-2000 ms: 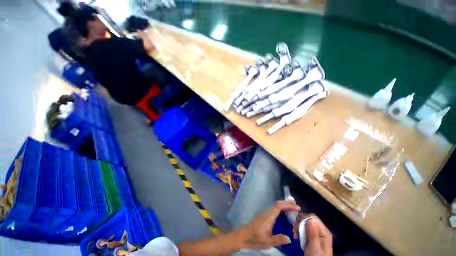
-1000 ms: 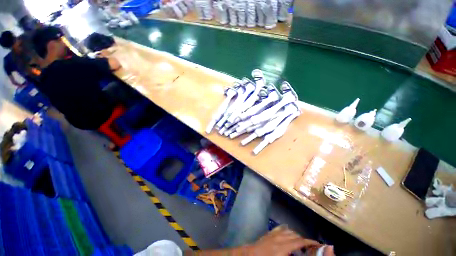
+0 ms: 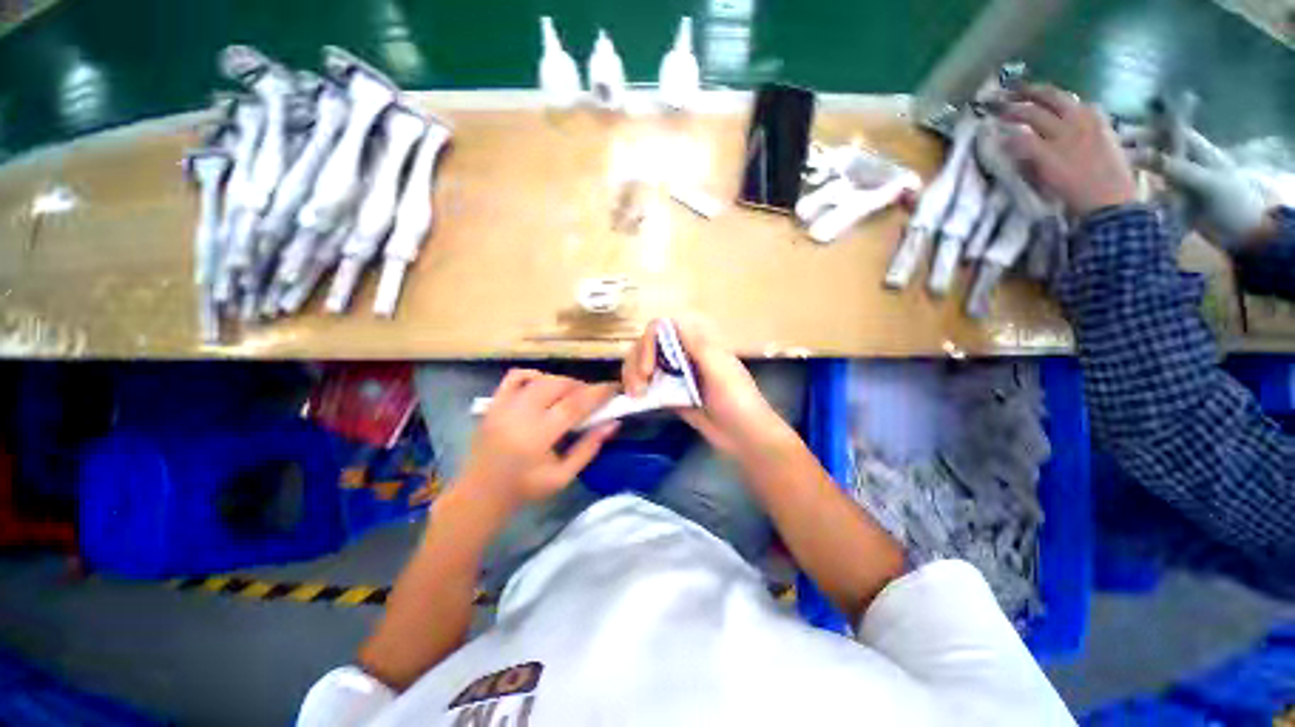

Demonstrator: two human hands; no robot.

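Note:
A grey-white handle-shaped part (image 3: 625, 406) is held over my lap, just below the bench edge, its narrow end to the left and its wide angled end to the right. My left hand (image 3: 533, 433) is closed around its narrow side. My right hand (image 3: 710, 384) grips the wide end, with its fingers around the head. The white glue ring (image 3: 604, 294) lies near the bench edge straight ahead. Whether a small cap sits on the part's wide end, I cannot tell.
Several like parts (image 3: 320, 185) lie bunched at left, more (image 3: 959, 220) at right under another person's hand and checked sleeve (image 3: 1136, 284). White bottles (image 3: 607, 71), a phone (image 3: 777, 146) and gloves (image 3: 856, 189) stand or lie farther back. A blue bin (image 3: 1065, 497) of grey-white pieces is right of my knees.
The view has swung right and now faces the bench squarely. Both hands are fully in view with the handle-shaped part. Another person's arm has come into view at right.

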